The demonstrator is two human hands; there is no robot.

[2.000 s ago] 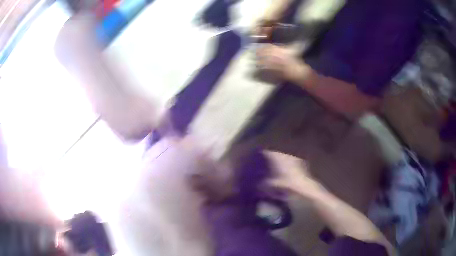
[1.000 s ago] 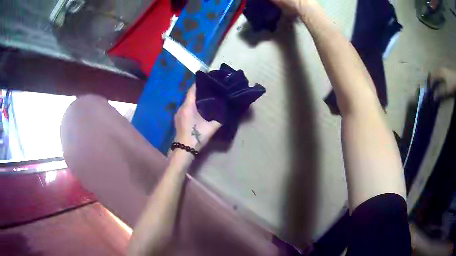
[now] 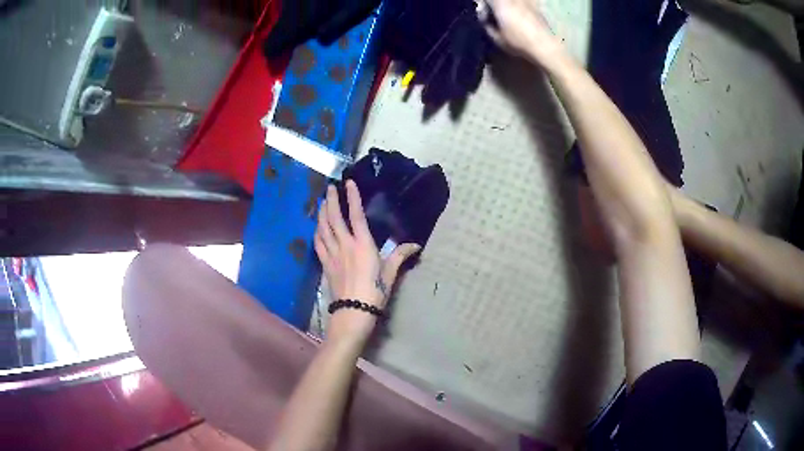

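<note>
A small bundle of navy cut pieces lies on the pale table beside a blue spotted strip. My left hand, with a dark bead bracelet, lies palm down at the bundle's near left edge, fingers spread and thumb apart. My right hand is at the top edge, partly cut off, with its fingertips at the right side of a larger heap of dark navy pieces. Its grip is not clear. A small yellow bit shows under that heap.
The blue spotted surface with a white band runs along the table's left side, beside red material. A long dark garment panel lies at the right. Another person's forearm reaches in from the right. A power strip is upper left.
My left hand was closed around the bundle; its fingers are now spread at the bundle's edge, slightly lower. My right hand stays near the top, and more of the dark heap shows. Another person's forearm now reaches in.
</note>
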